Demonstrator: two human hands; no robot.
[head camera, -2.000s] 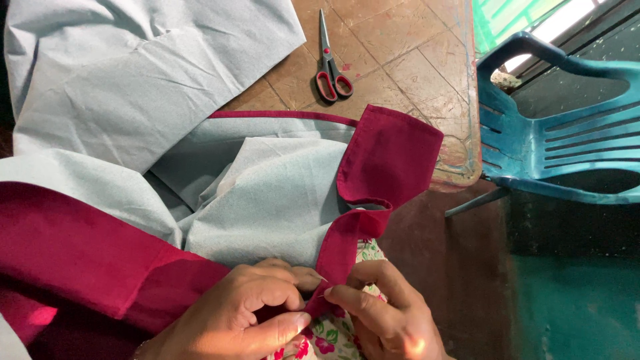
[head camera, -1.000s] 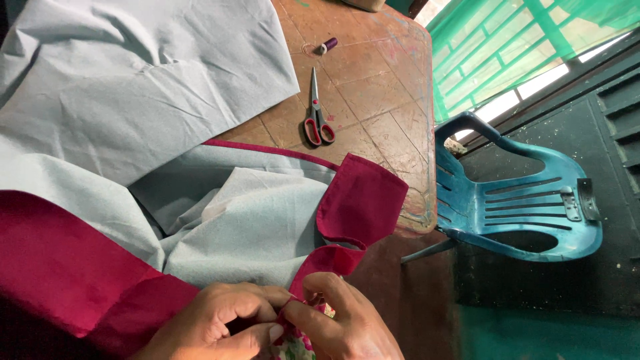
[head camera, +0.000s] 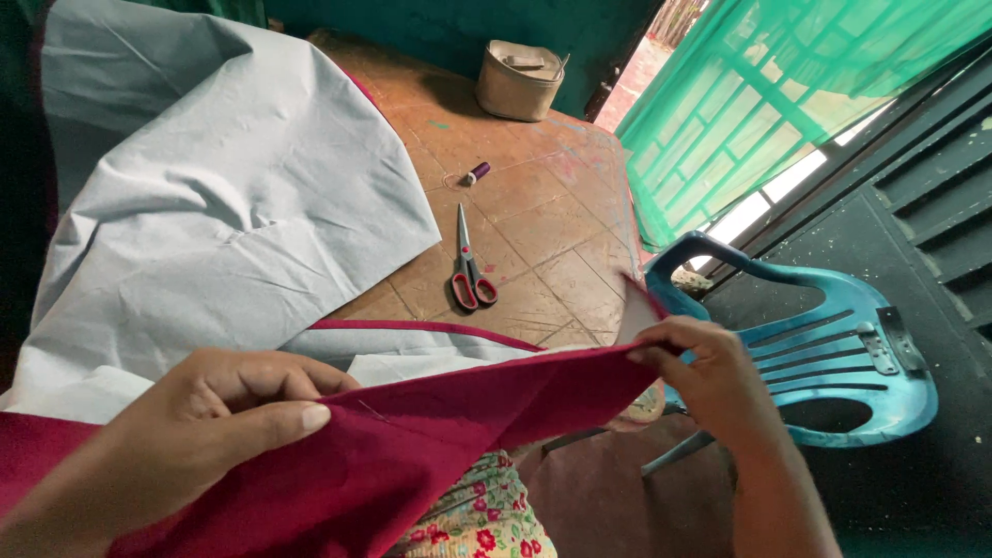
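Between my two hands a dark red fabric band (head camera: 465, 403) is stretched taut. My left hand (head camera: 240, 418) pinches its upper edge between thumb and fingers; a short sewing needle or pin (head camera: 374, 411) lies in the cloth just right of that thumb. At the band's right end, my right hand (head camera: 697, 364) grips the edge with thumb and fingers. The band borders a large light grey cloth (head camera: 256, 178) spread over the table's left side. Scissors with black and red handles (head camera: 470, 271) lie beyond the band, and past them a spool of dark purple thread (head camera: 478, 173).
The worn brown table (head camera: 535, 225) has a beige pouch-like container (head camera: 521, 81) at its far edge. A blue plastic chair (head camera: 821, 349) stands to the right, with metal hinge-like pieces (head camera: 880, 349) on it. Green sheer curtain (head camera: 744, 116) hangs behind. Floral fabric (head camera: 480, 511) shows below the band.
My hands, close together at the band before, are now wide apart with it stretched between them. The view has shifted, bringing the whole beige container into sight.
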